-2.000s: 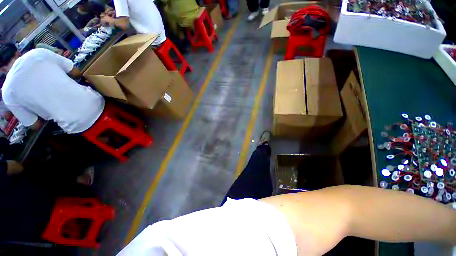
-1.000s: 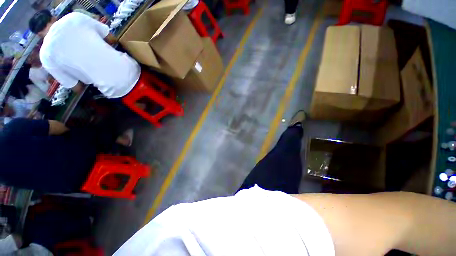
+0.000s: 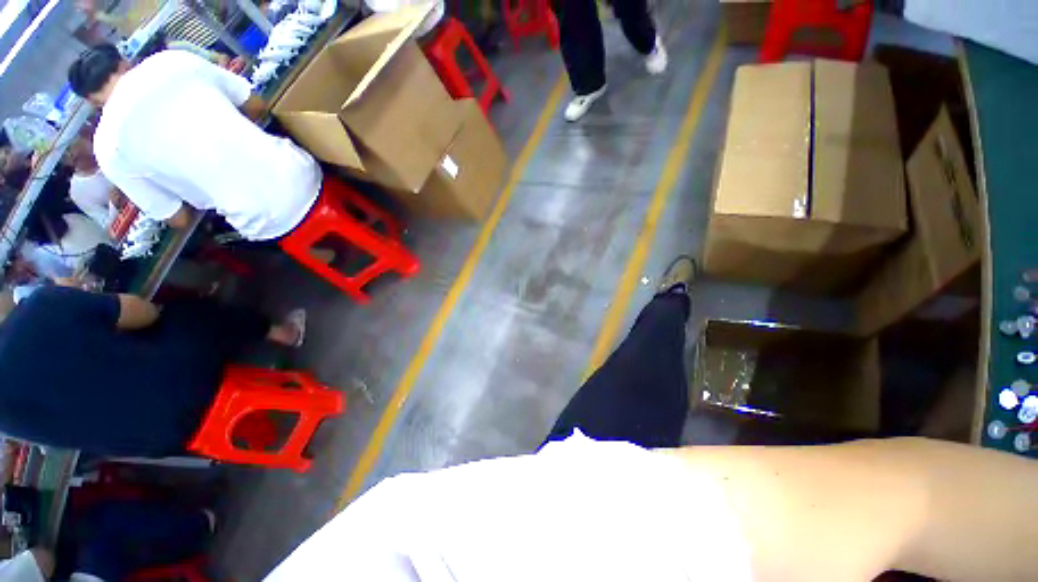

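Note:
No hand of mine is in the picture. A bare arm of mine runs from the white sleeve to the right edge, where it is cut off before the hand; my other arm does not show. Round silver and white discs with some red wire [image 3: 1016,400] lie on the dark green bench [image 3: 1007,182] at the right edge, cut off by it. What my hands hold is hidden.
A closed carton [image 3: 802,159] and an open carton [image 3: 785,381] stand on the floor beside the bench. Red stools [image 3: 268,415], another open carton [image 3: 364,114] and seated people [image 3: 205,142] are at left. A walking person's legs [image 3: 581,57] show at the top.
The view has swung away from the bench, so the board pile is mostly out of the picture and the white foam box is nearly gone. A walking person's legs have come further into the aisle.

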